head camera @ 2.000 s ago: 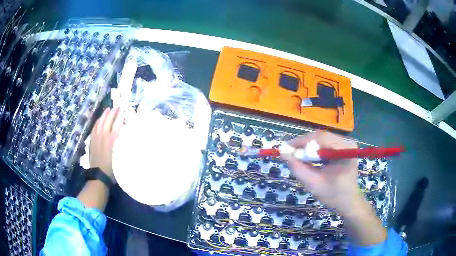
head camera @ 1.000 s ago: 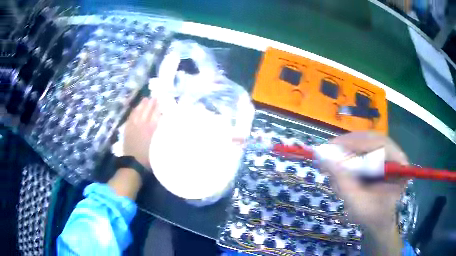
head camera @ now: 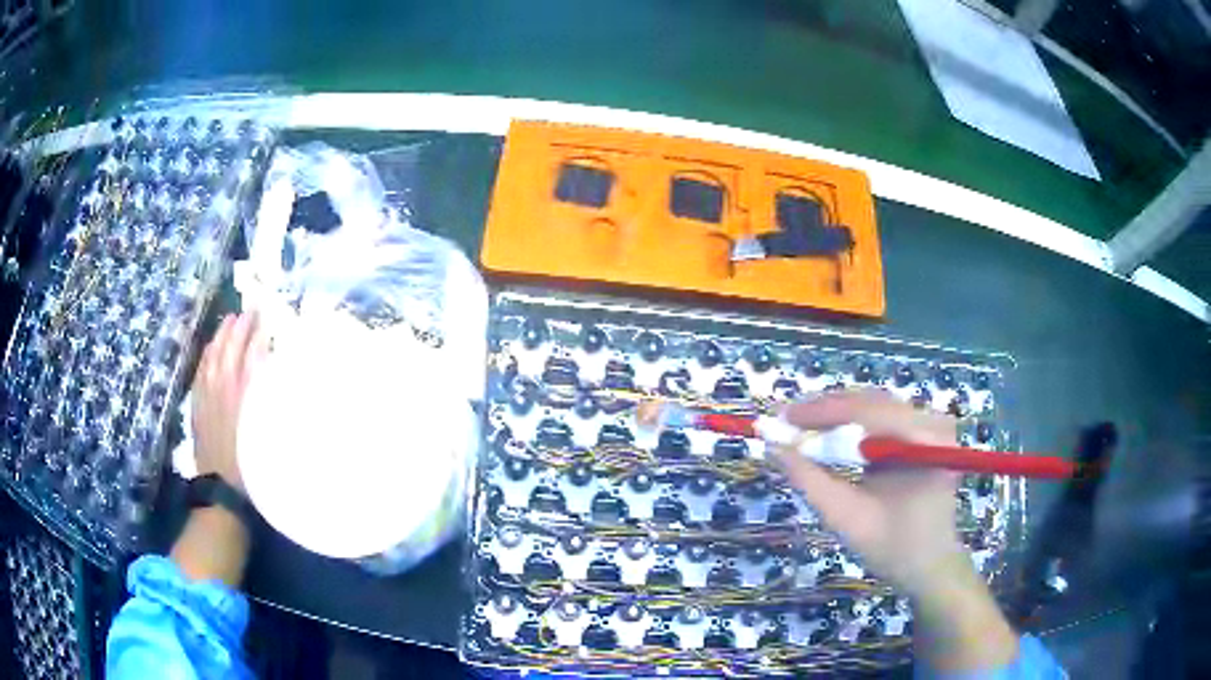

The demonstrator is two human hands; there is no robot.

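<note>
My right hand (head camera: 883,472) holds a red brush (head camera: 956,458) wrapped in white around the middle. Its pale bristle tip is over the upper rows of a clear blister tray (head camera: 1016,531) filled with rows of small white and black motor assemblies (head camera: 642,498) with thin wires. Whether the bristles touch a part I cannot tell. My left hand (head camera: 223,399) lies against the left side of the round white grease tub (head camera: 359,432), fingers extended and partly hidden at the tub's edge; whether it grips the tub I cannot tell. A clear plastic bag (head camera: 385,272) is bunched around the tub.
An orange fixture (head camera: 638,253) with three square recesses lies behind the tray, a small flat brush (head camera: 797,245) on it. Another filled tray (head camera: 120,292) stands at left, more parts at lower left. A dark stick-shaped tool (head camera: 1073,505) lies at right. A green surface runs behind a white edge.
The camera view has shifted, so the bench things sit further left. My right hand has brought the brush tip from beside the tub to over the tray's parts. My left hand stays beside the tub.
</note>
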